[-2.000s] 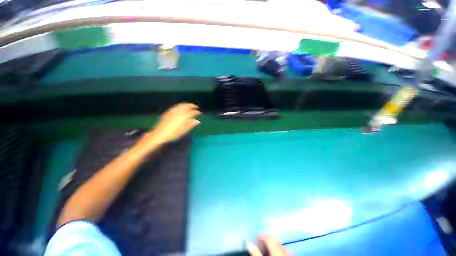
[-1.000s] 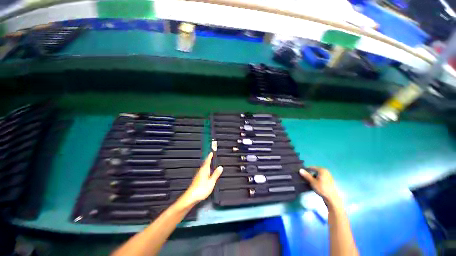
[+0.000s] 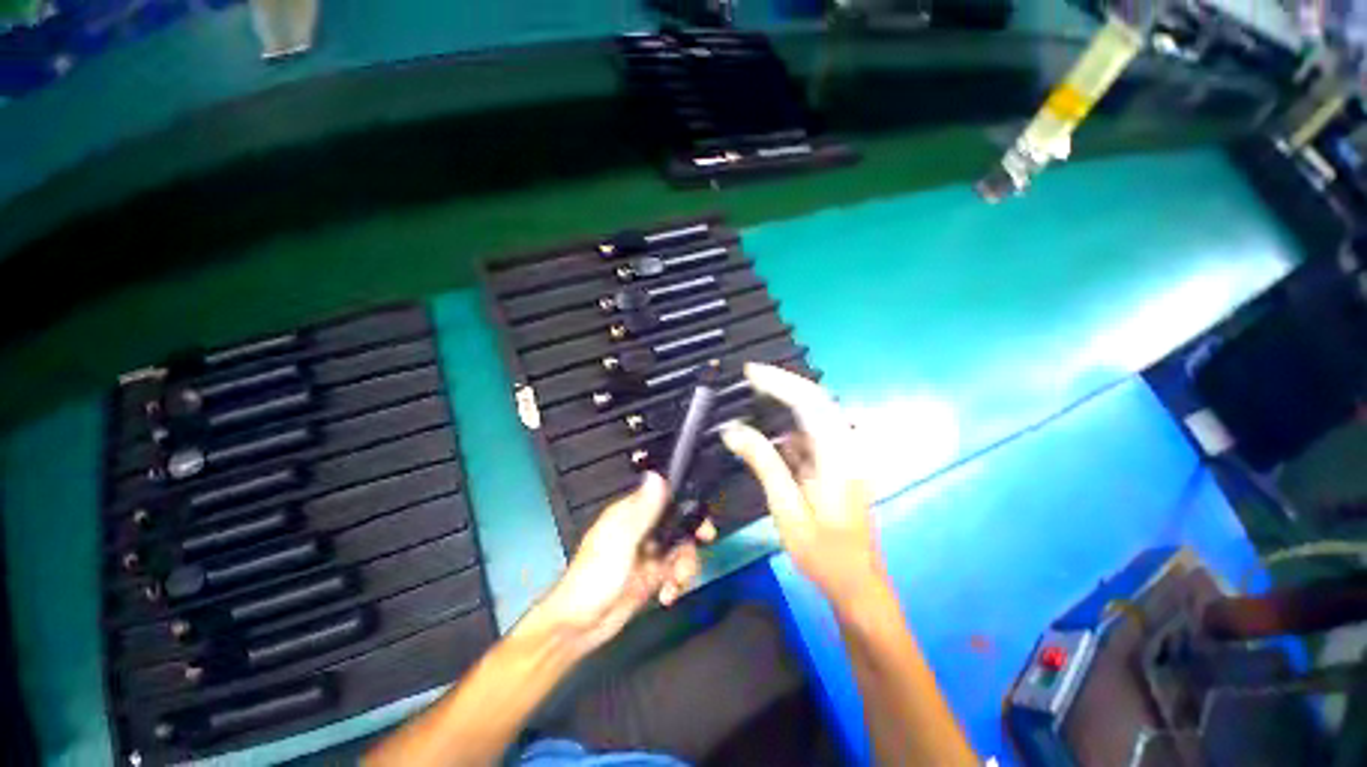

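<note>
My left hand (image 3: pixel 627 558) is closed around a black folded tripod unit (image 3: pixel 690 438), held tilted upward above the front of a slotted parts tray. My right hand (image 3: pixel 810 487) is just right of the unit with its fingers apart; blur hides whether it touches the unit. The slotted parts tray (image 3: pixel 517 318) holds a row of black units. A second slotted tray (image 3: pixel 393 495) at the left also holds several units.
A small black rack (image 3: pixel 720 105) stands at the back. A clear and yellow tool (image 3: pixel 1064 105) hangs at the upper right. A blue mat (image 3: pixel 960 599) lies at the right, with a machine and its red button (image 3: pixel 1054 658) at lower right.
Both hands have left the tray's sides and come together over its front. The left hand has taken hold of a unit. The view has turned down and right, bringing the red button into view.
</note>
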